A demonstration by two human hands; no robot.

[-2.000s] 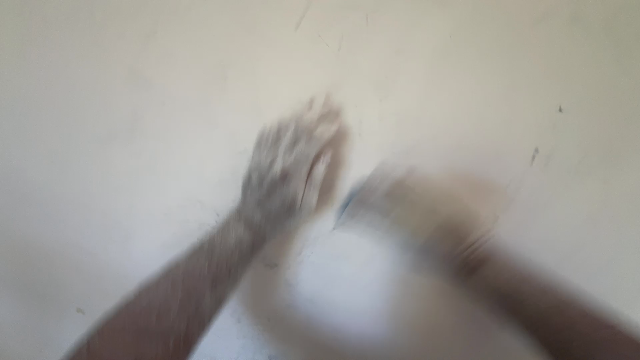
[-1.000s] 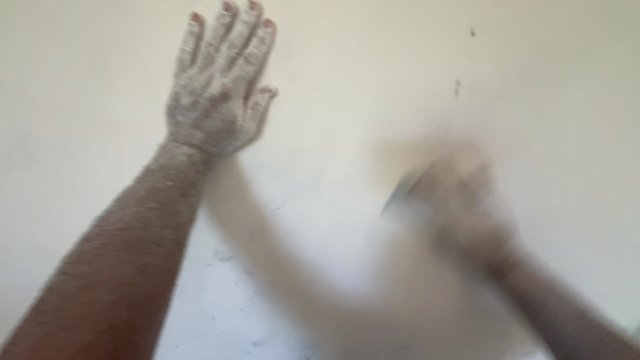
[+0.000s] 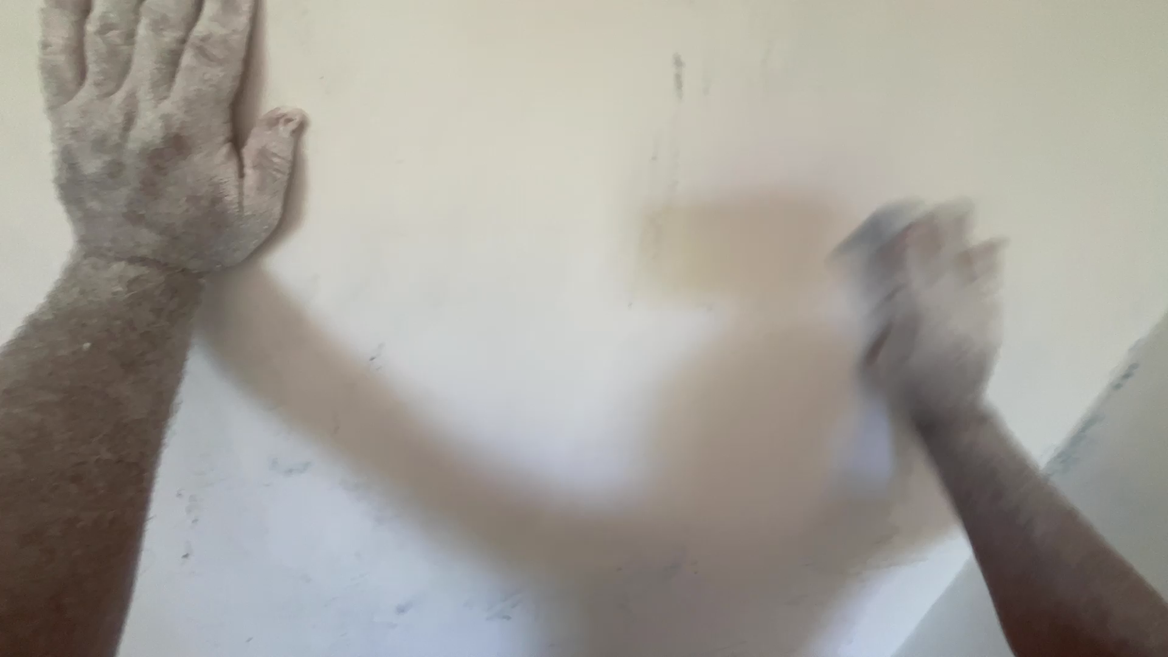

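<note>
My left hand (image 3: pixel 160 137), coated in pale dust, lies palm down against an off-white wall (image 3: pixel 474 164) at the upper left, its thumb apart and its fingertips cut off by the frame's top edge. At the right, my dusty right hand (image 3: pixel 940 310) is blurred, its fingers around a thin grey sheet or pad (image 3: pixel 881 233) whose edge shows at the upper left of the hand. What exactly this sheet is, I cannot tell. Dark scuffs (image 3: pixel 677 75) mark the wall between the hands.
A slanting edge (image 3: pixel 1090 415) with dark marks runs down the lower right, where another pale surface meets the wall. Soft shadows (image 3: pixel 411 456) of the arms and body fall across the middle and bottom. Small specks and scratches dot the lower left.
My left hand, blurred two seconds ago, lies still and flat on the wall, farther left and higher in view. My right hand is farther right in view. The slanting edge has come into view.
</note>
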